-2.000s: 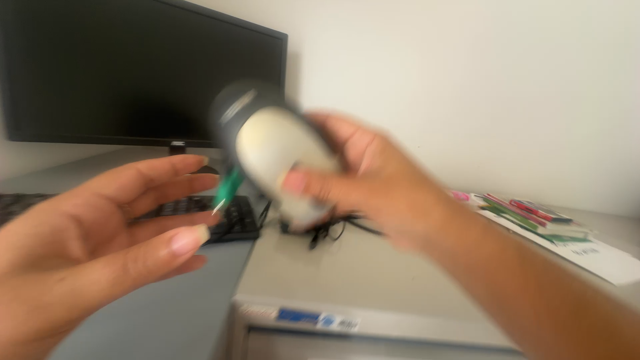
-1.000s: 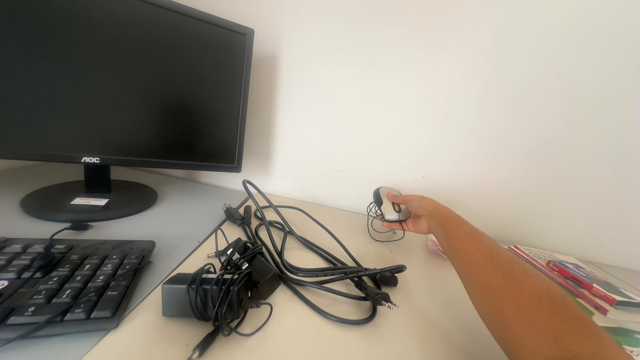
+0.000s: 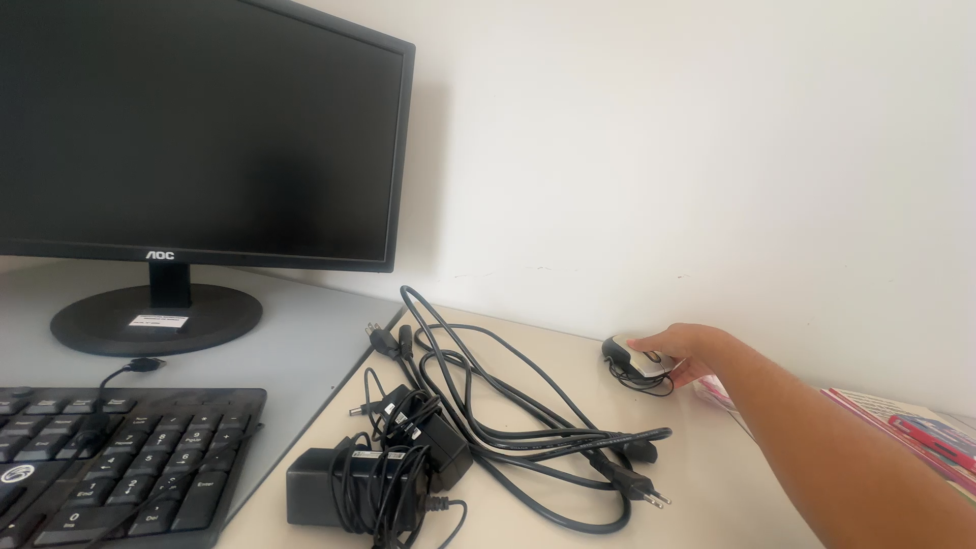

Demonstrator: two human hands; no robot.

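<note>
My right hand (image 3: 682, 352) reaches in from the right and grips a silver and black computer mouse (image 3: 639, 357), thumb on its top, near the wall at the back of the beige surface. The mouse's thin black cord is bunched beneath it, so whether it touches the surface is hard to tell. Left of it lie looped black power cables (image 3: 496, 404) with a plug (image 3: 637, 486) at the front. Two black power adapters, one in front (image 3: 313, 488) and one behind (image 3: 442, 446), have their cords wound round them. My left hand is out of view.
An AOC monitor (image 3: 206, 137) on a round black base (image 3: 156, 335) stands at the left on a grey desk (image 3: 297, 320). A black keyboard (image 3: 137, 465) lies before it, with a USB plug (image 3: 145, 364) behind. Papers or booklets (image 3: 900, 427) with a red item lie at the right.
My left hand, seen two seconds ago near the mouse, has left the view. My right hand has taken the mouse from close up to the back of the beige surface. The view has shifted.
</note>
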